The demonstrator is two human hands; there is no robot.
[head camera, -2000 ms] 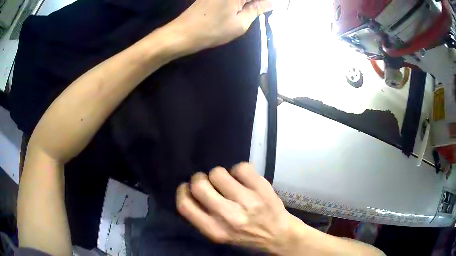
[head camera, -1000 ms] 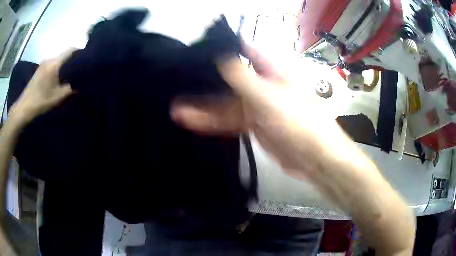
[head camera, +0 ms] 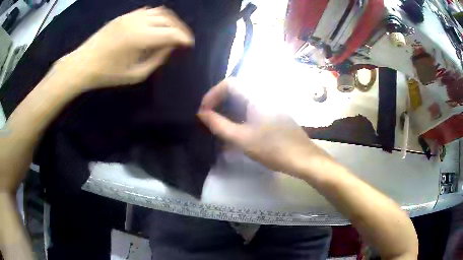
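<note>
A dark garment piece (head camera: 152, 111) lies spread over the left of the white table, with its near corner reaching the front edge. A thin dark strip (head camera: 247, 35) curves beside its right edge near the lamp glare. My left hand (head camera: 134, 45) is over the upper left of the cloth, palm down with fingers bent; whether it grips cloth cannot be told. My right hand (head camera: 243, 122) is at the cloth's right edge, thumb and forefinger close to the cloth with a gap between them; a grip cannot be made out. The needle area is washed out by glare.
The sewing machine's red head (head camera: 335, 30) stands at the upper right. Scissor handles (head camera: 365, 78), a round metal disc (head camera: 320, 94), a ragged dark scrap (head camera: 350, 129), a dark cloth strip (head camera: 387, 109) and a white stick (head camera: 405, 134) lie right. A printed ruler (head camera: 243, 216) lines the front edge.
The bunched cloth has been spread flatter across the table, and the ruler's left part is uncovered. My left hand has moved right and up; my right hand has moved slightly down. The view has shifted.
</note>
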